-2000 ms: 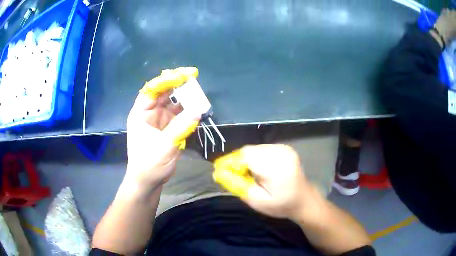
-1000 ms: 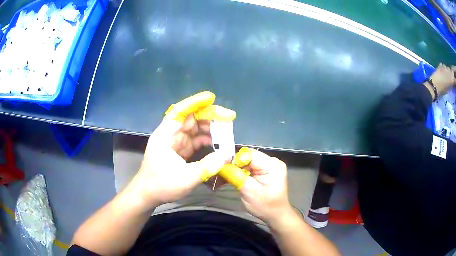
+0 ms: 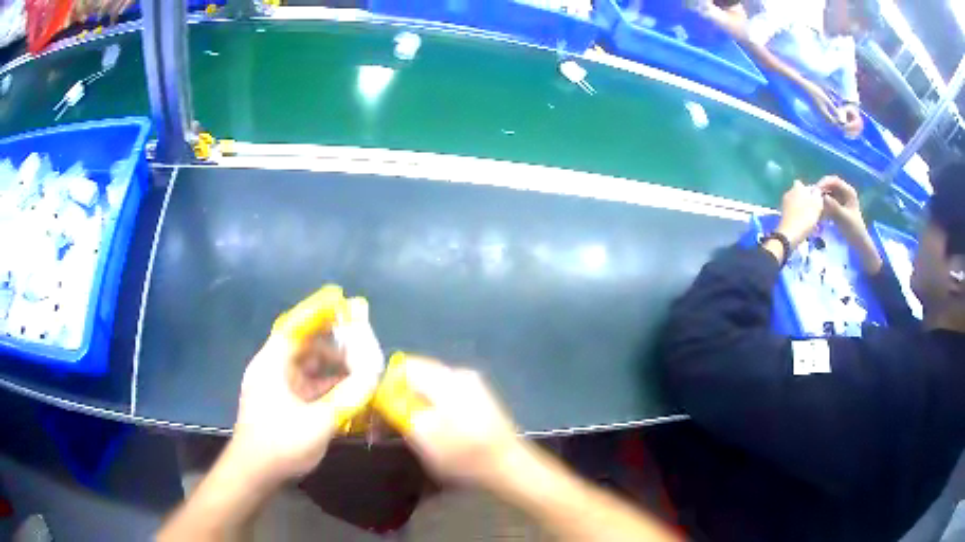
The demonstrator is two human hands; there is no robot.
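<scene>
A white housing (image 3: 360,341) is held in my left hand (image 3: 296,392), between yellow-cotted fingers and thumb, above the worktop's front edge. My right hand (image 3: 450,415), also with yellow finger cots, has its fingertips closed at the lower end of the housing, where a short thin strand hangs down. Both hands are blurred, and the fingers hide the dark end and most of the lead wires. Whether the right fingers grip the wires is hidden.
A blue bin (image 3: 125,228) of white housings stands at left. Beyond the pale rail (image 3: 455,169), a green conveyor belt (image 3: 317,106) carries spaced units. A metal post (image 3: 167,79) stands behind the bin. A worker in dark sleeves (image 3: 762,365) is at right; another is across the belt.
The view has tilted up, showing the belt and other workers. My right hand has moved from apart to against the housing's wire end, and remains there; the wires are now mostly covered.
</scene>
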